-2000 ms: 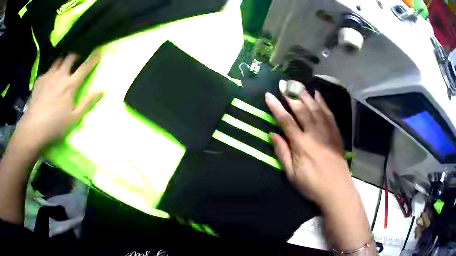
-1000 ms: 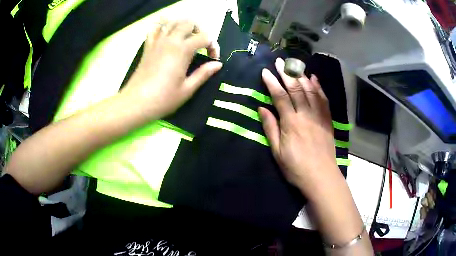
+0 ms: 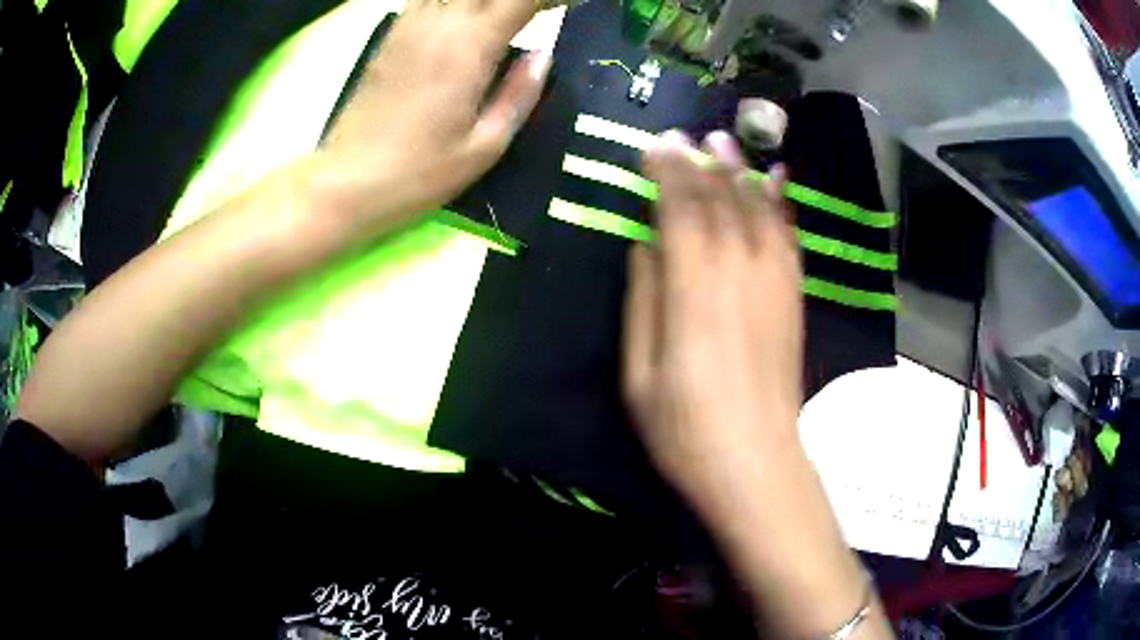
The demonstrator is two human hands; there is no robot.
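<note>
A black panel with three neon stripes lies under the sewing machine head, joined or laid against a neon panel. A plain black piece with a neon edge lies partly under my left hand, whose fingers reach the frame's top edge; whether they pinch cloth is hidden. My right hand lies on the striped part, fingers fairly close together, pressing on the cloth. The presser foot is just above the stripes, with a neon thread beside it.
The white sewing machine with its blue-lit screen stands at the right. Red-handled scissors and a ruler-marked white table are at lower right. Black and neon garment pieces lie at upper left.
My left hand moved from the far left onto the black piece, then farther up. The striped panel has shifted upward and spread to the right. My right hand's fingers have drawn closer together.
</note>
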